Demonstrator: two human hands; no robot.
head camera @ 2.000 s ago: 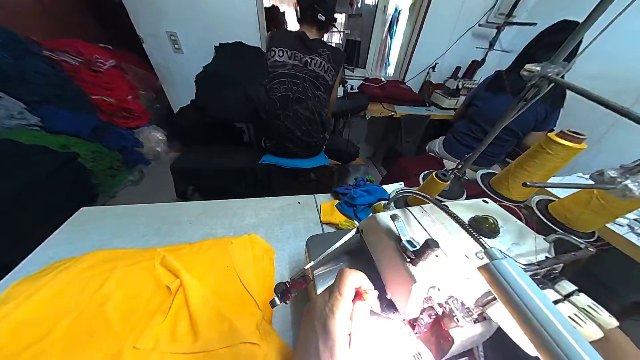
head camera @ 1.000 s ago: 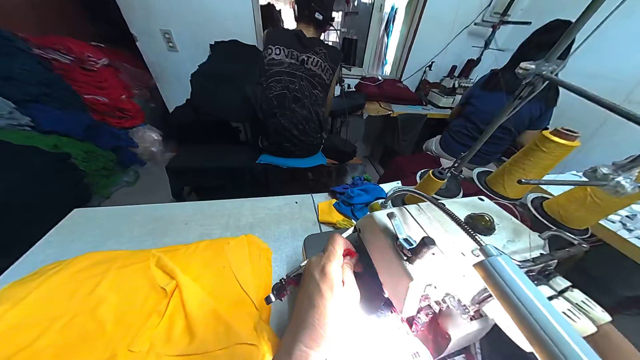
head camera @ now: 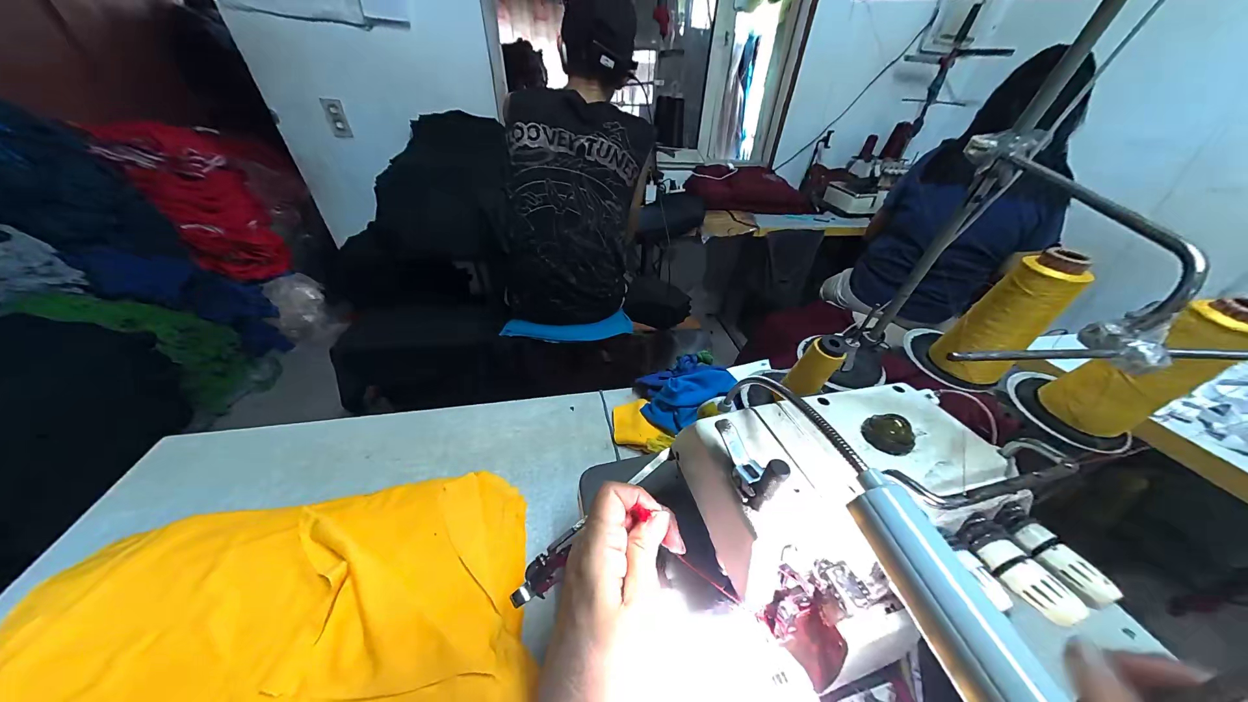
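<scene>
My left hand (head camera: 619,575) pinches a small bit of red thread (head camera: 640,513) between thumb and fingertips, at the left side of a white overlock sewing machine (head camera: 721,487). A red strand runs from it toward the machine's needle area, where glare hides detail. My right hand (head camera: 1121,673) is blurred at the lower right edge, beyond the tubular lamp (head camera: 951,585); its fingers show only in part. Yellow fabric (head camera: 390,575) lies on the table at left. A dark clamp-like metal part (head camera: 541,575) is beside my left wrist.
Yellow thread cones (head camera: 1014,317) stand behind the machine under a metal thread stand (head camera: 946,244). Blue cloth scraps (head camera: 687,390) lie at the table's back edge (head camera: 390,419). Two people sit farther back, one on a bench (head camera: 419,356). Piles of fabric (head camera: 195,195) fill the left side.
My left hand has moved up and away from the bright needle area, and a red strand now shows stretched from it. My right hand has come into sight at the lower right.
</scene>
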